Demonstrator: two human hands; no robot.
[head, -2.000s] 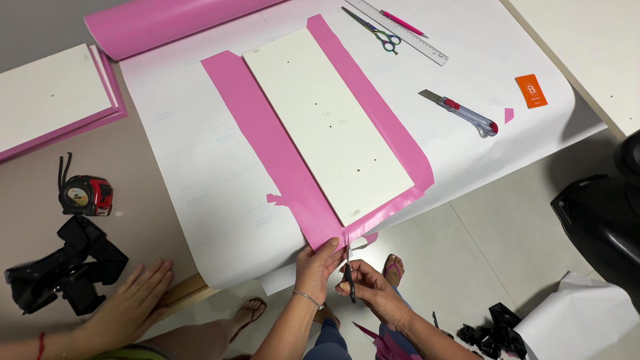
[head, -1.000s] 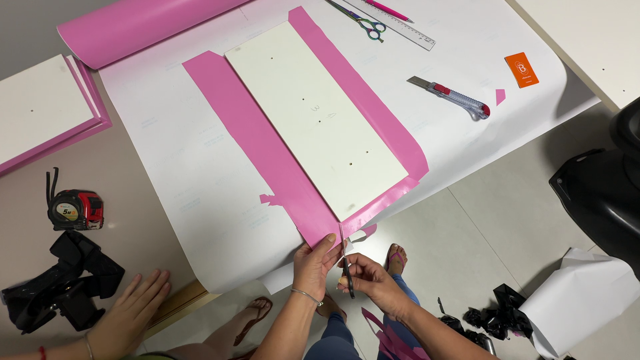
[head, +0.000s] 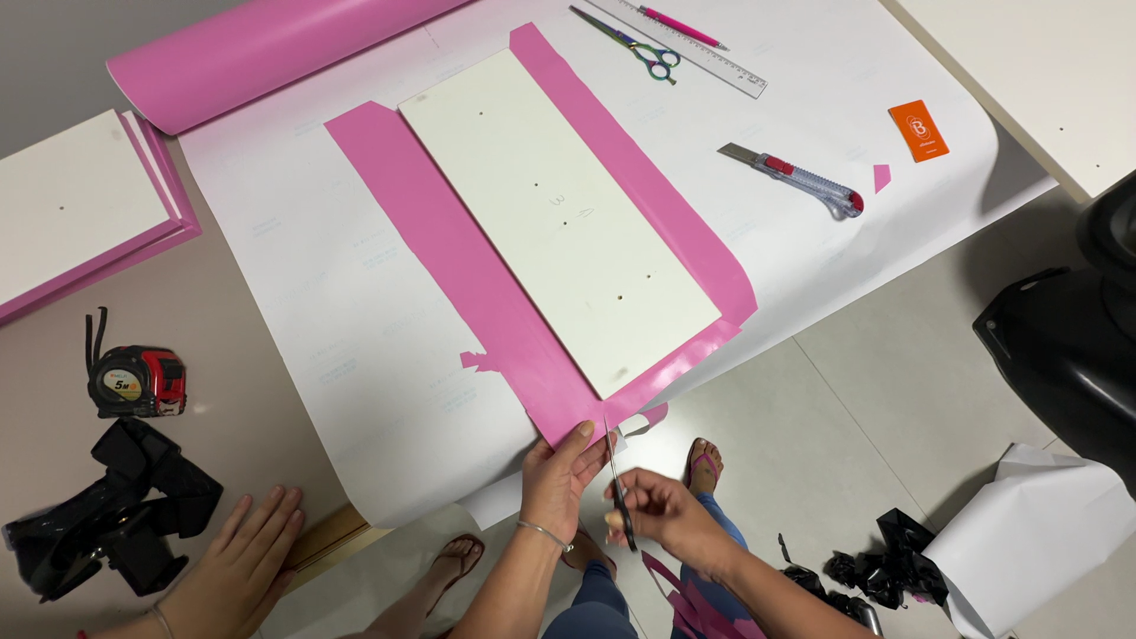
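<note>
A white board [head: 550, 213] with small holes lies on a larger sheet of pink vinyl [head: 426, 222], whose margins show around it. My left hand [head: 559, 479] pinches the sheet's near corner, thumb on top. My right hand [head: 661, 515] holds black-handled scissors [head: 619, 488], their blades at the sheet's edge just below the board's near corner. A narrow curled pink strip [head: 652, 419] hangs beside the blades. A small pink scrap [head: 479, 360] touches the sheet's left edge.
White paper [head: 337, 355] covers the table under a pink roll [head: 284, 53]. Around lie a utility knife [head: 794, 180], multicoloured scissors [head: 630, 44], a ruler [head: 692, 49], a pink pen [head: 683, 27], an orange card [head: 919, 131] and a tape measure [head: 136, 382]. Another person's hand [head: 248, 550] rests at left.
The view has shifted slightly. Both my hands stay at the near corner of the pink sheet, the left on the sheet and the right on the scissors.
</note>
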